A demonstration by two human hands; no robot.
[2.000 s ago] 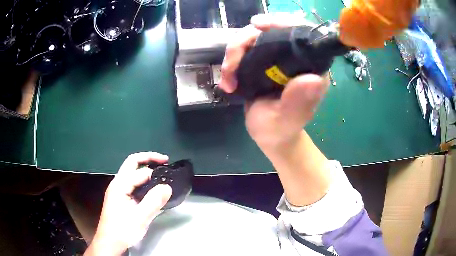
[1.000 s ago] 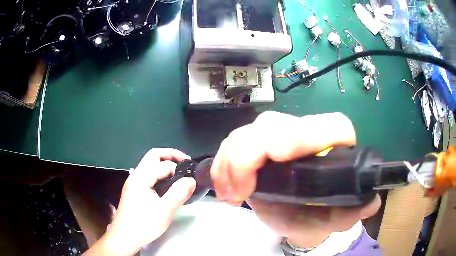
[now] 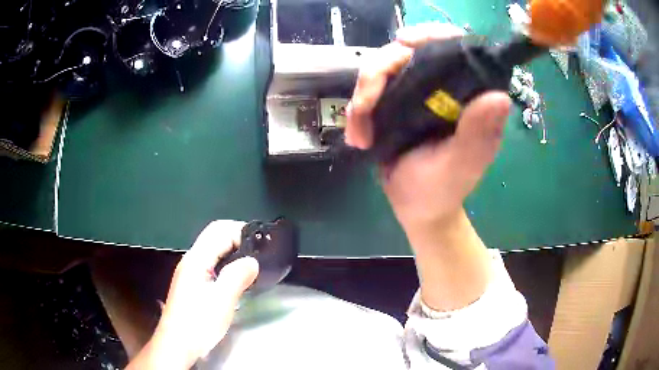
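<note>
My left hand (image 3: 206, 289) holds a round black plastic housing (image 3: 274, 253) at the bench's front edge, above my lap. Small holes show on the housing's face. My right hand (image 3: 441, 159) is wrapped around a black electric screwdriver (image 3: 433, 94) with a yellow label and orange wrapping at its cable end. The driver is tilted, its nose toward the front of the pale grey screw feeder (image 3: 311, 69). The driver's tip is hidden or too blurred to see. The feeder's small metal pickup part (image 3: 334, 114) shows beside my right fingers.
Black housings with thin wires (image 3: 137, 61) lie heaped at the upper left, by a brown cardboard tray edge (image 3: 49, 130). Small wired components (image 3: 530, 101) lie right of the driver. Clear and blue plastic bags (image 3: 625, 94) are at the far right. A cardboard box (image 3: 596, 289) stands below the bench at right.
My right hand has lifted the driver from the housing, up and forward to the feeder. The housing is turned somewhat in my left hand, showing more of its side.
</note>
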